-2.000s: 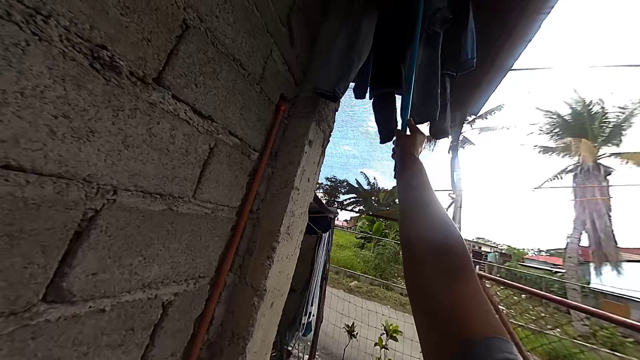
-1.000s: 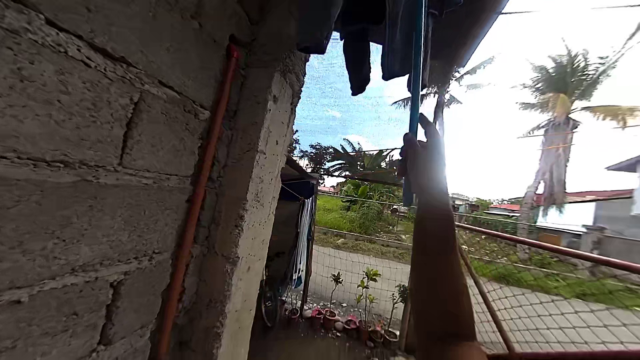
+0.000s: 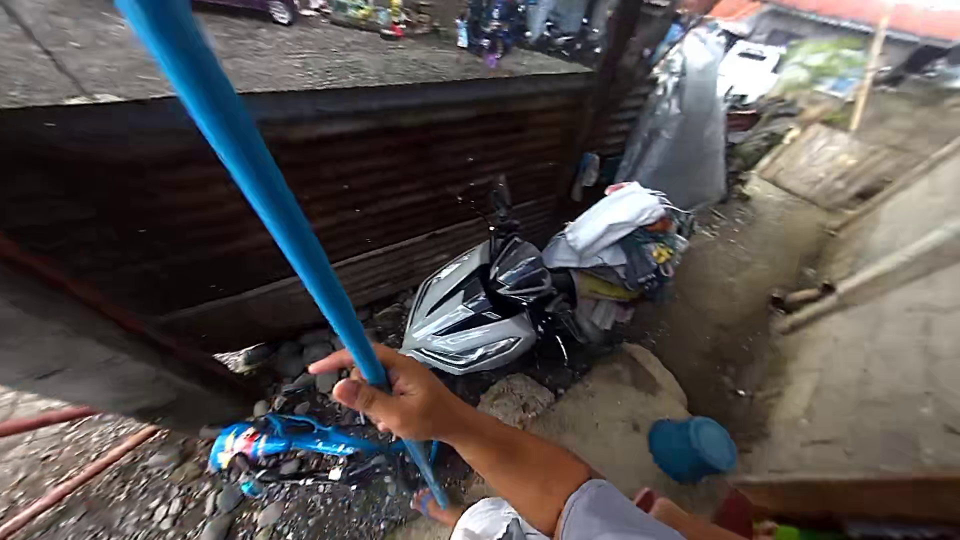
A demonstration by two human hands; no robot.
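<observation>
My right hand comes in from the lower right, below a grey sleeve, and grips a long blue pole. Its thumb and a finger show on the left side of the pole. The pole slants from the top left down past the hand, and its lower end is near a foot at the bottom. Beyond the hand stands a grey motor scooter with a heap of clothes on or behind its seat; which one is unclear. My left hand is out of view.
A blue child-size bicycle lies on stones at lower left. A blue bucket stands right of a concrete slab. Corrugated metal sheets run behind the scooter, and a concrete wall is at right.
The view has swung down and away from the block wall and the hanging clothes to the ground and scooter. My right hand, raised on the pole before, now holds it lower in front of me.
</observation>
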